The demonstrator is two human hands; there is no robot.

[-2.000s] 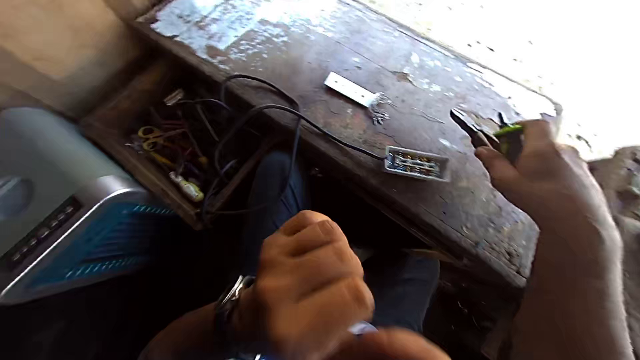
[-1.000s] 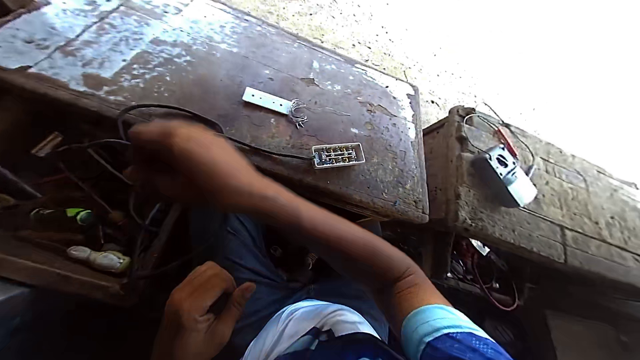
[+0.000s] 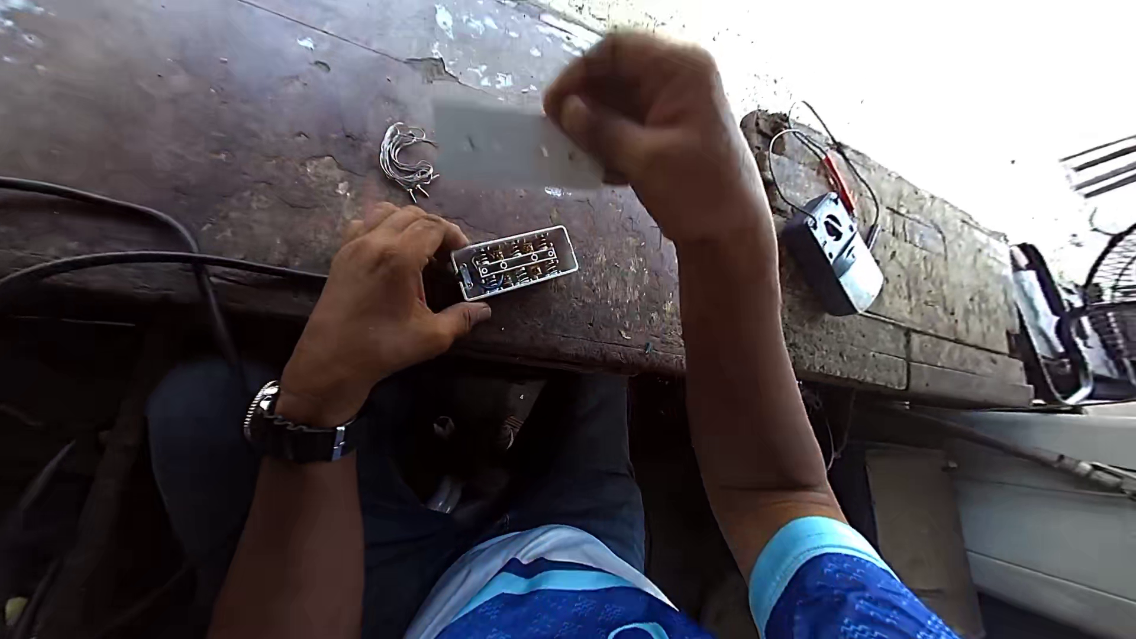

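Note:
My left hand (image 3: 382, 293), with a watch on its wrist, is at the left end of an opened power strip housing (image 3: 515, 263), thumb and fingers about its cable end. Metal contacts show inside the housing, which lies on the wooden bench (image 3: 293, 98). My right hand (image 3: 657, 133) is raised above the bench and grips one end of a flat white strip cover (image 3: 497, 142), blurred by motion. A small bundle of thin wires (image 3: 406, 161) lies on the bench just left of the cover. The black cable (image 3: 222, 261) runs leftward from behind my left hand.
On a second wooden bench (image 3: 941, 293) to the right lies a multimeter (image 3: 834, 253) with red and black leads. A fan (image 3: 1114, 302) stands at the far right. My legs are under the front edge of the bench.
My right hand has come from the tool drawer at the left and lifted the white cover off the bench. My left hand has moved from my lap to the strip housing. The view has shifted.

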